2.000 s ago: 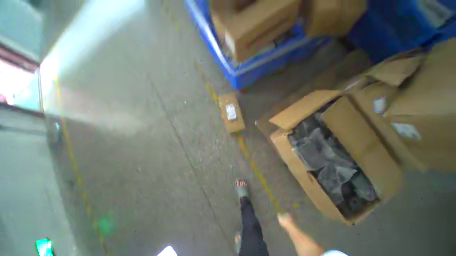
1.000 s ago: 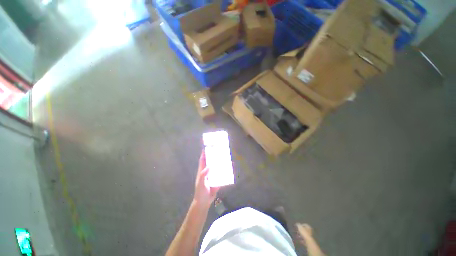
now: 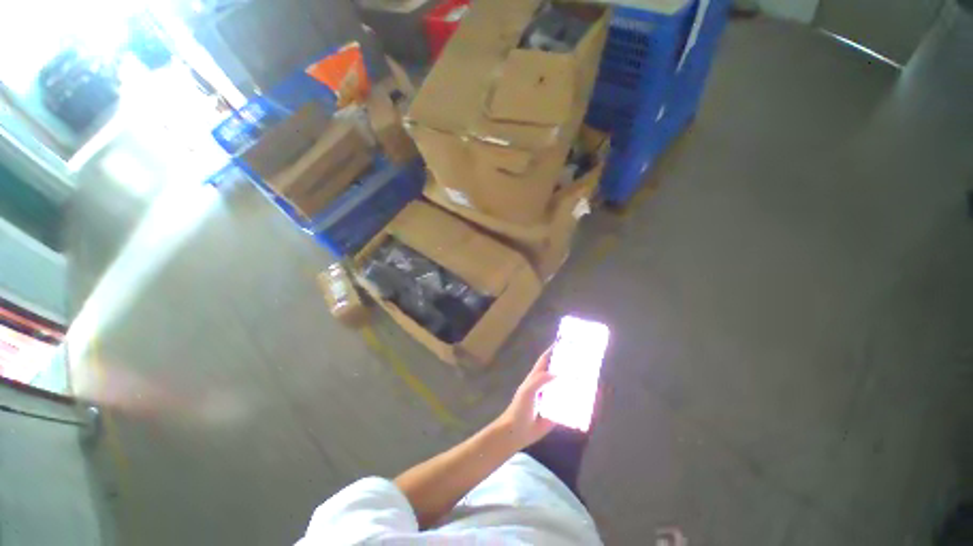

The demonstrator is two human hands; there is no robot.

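Observation:
My left hand (image 3: pixel 530 400) holds a smartphone (image 3: pixel 574 373), a glowing white-pink rectangle, in front of my body at the lower middle. Its screen is too bright to read. At the bottom edge, right of the middle, a small blurred skin-toned patch (image 3: pixel 670 538) shows, likely part of my right hand; its fingers cannot be made out.
An open carton (image 3: pixel 507 309) with dark wrapped parts stands on the floor ahead. A small carton (image 3: pixel 341 294) lies to its left. Larger cartons (image 3: pixel 485 160) are piled behind it. Blue crates (image 3: pixel 640 107) stand behind and left. Yellow tape (image 3: pixel 411 379) marks the floor.
The phone, low at the bottom edge at first, was raised into view and is now further right. The view has turned right, so the cartons sit further left and more of the blue crates shows.

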